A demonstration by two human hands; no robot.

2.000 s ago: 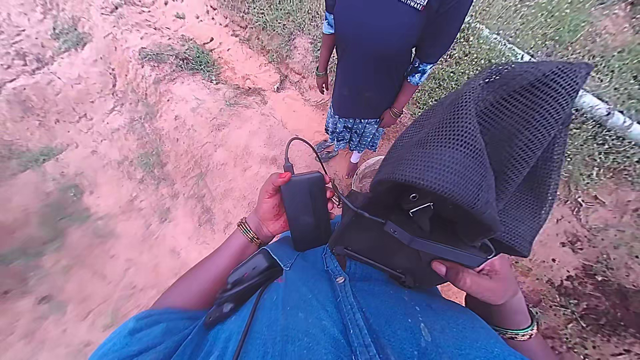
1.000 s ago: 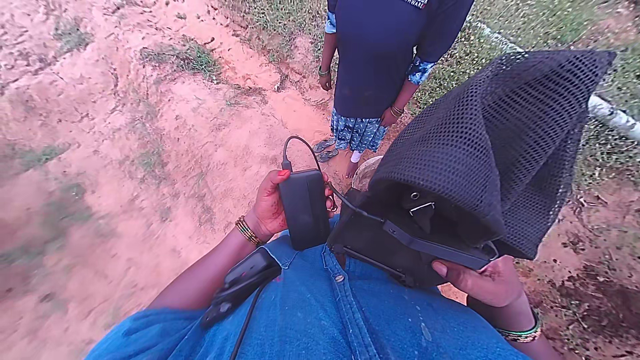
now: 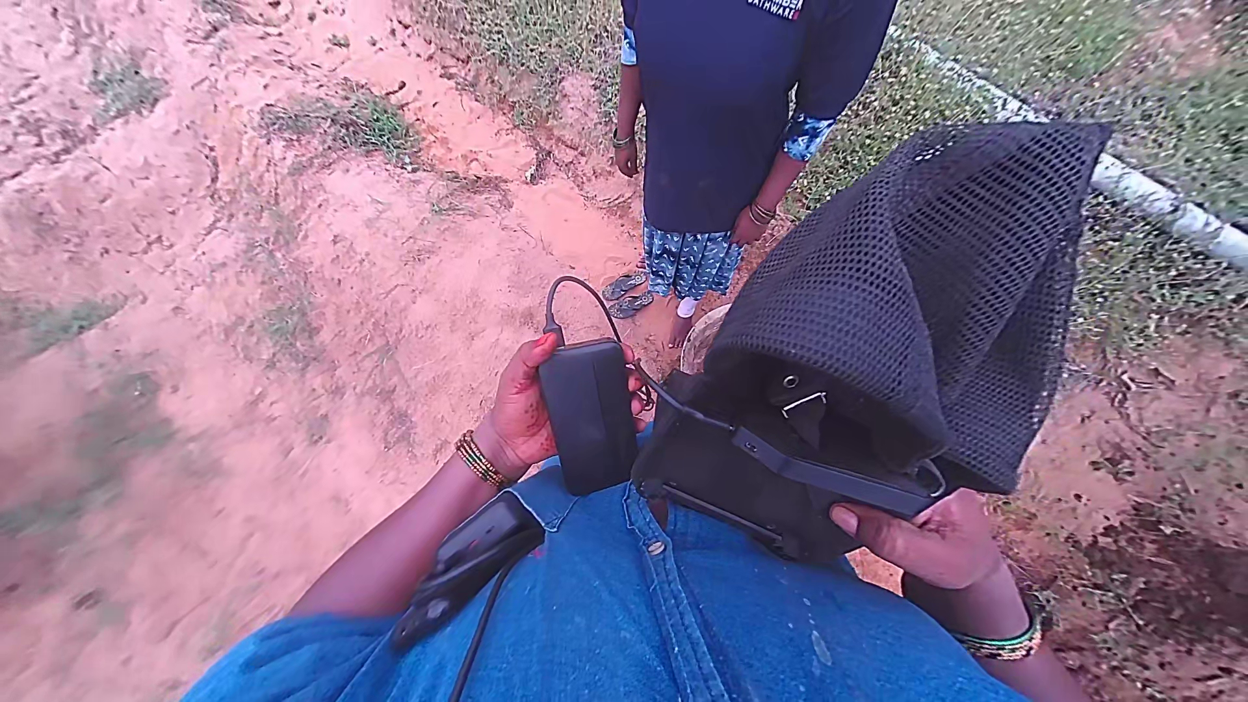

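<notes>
My left hand grips a black power bank, its flat face toward me. A black cable loops from its top end across to a slim black device on the edge of a black mesh cap. That cap is held on its right side by my right hand, with the thumb on the near edge; the other fingers are hidden beneath it. The cap's open side faces me and shows a metal clip inside. Another black device with a cable lies against my blue denim shirt.
In front stands a person in a dark top, arms hanging down. Slippers lie on the reddish soil beside that person's feet. Part of a bucket-like container shows behind the cap. A whitish pole crosses the grass at right.
</notes>
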